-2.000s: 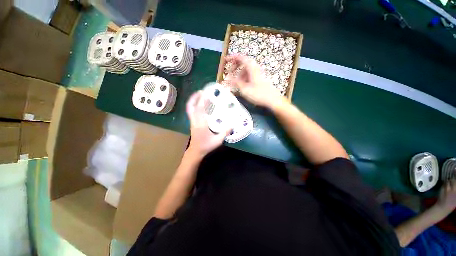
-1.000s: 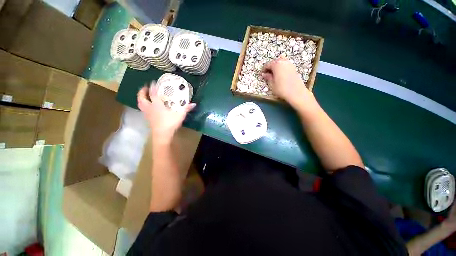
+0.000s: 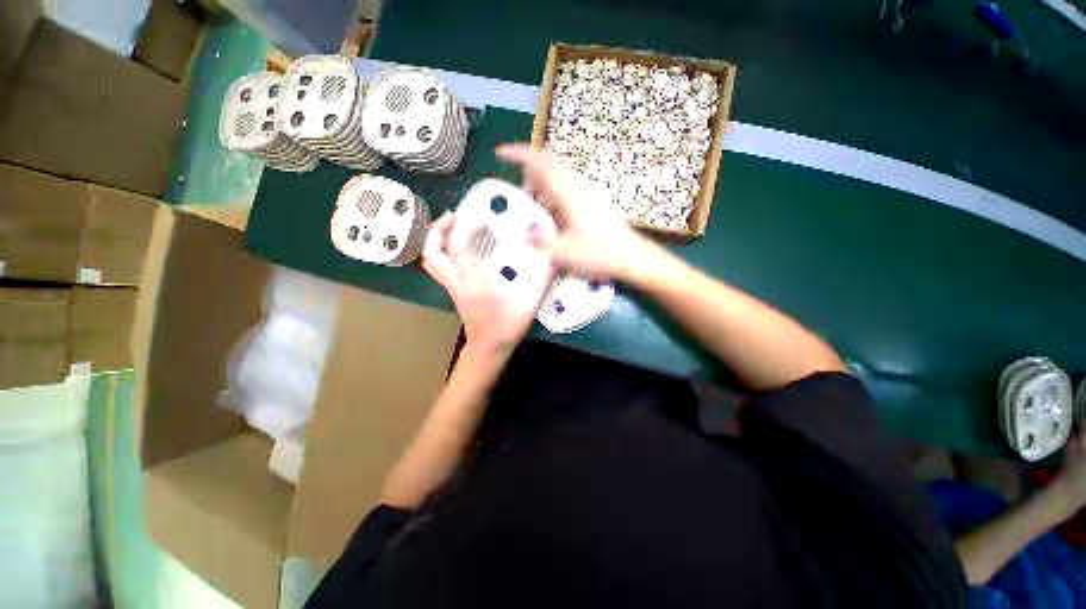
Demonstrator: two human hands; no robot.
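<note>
My left hand [image 3: 482, 297] holds an off-white front cover [image 3: 482, 242] by its lower left side, above the bench edge. My right hand [image 3: 584, 232] is at the cover's right side, slightly blurred, with a finger extended. Whether it holds a small insert is hidden. Another cover [image 3: 575, 305] lies on the bench, partly hidden under my right hand and the held cover. The parts tray [image 3: 724, 119], a low brown-edged box filled with small cream inserts [image 3: 631, 131], lies beyond my right hand.
Cover stacks [image 3: 411, 113] stand at the bench's far left, with a nearer stack [image 3: 379, 219]. A large open carton [image 3: 226, 345] with a white bag [image 3: 286, 351] is at left. Another person's arm [image 3: 1024, 520] and covers [image 3: 1034, 408] are at right. A white stripe [image 3: 857, 170] crosses the bench.
My left hand has moved from the nearer stack to the middle and now holds a cover. My right hand has left the tray and come to that cover. The view has shifted slightly.
</note>
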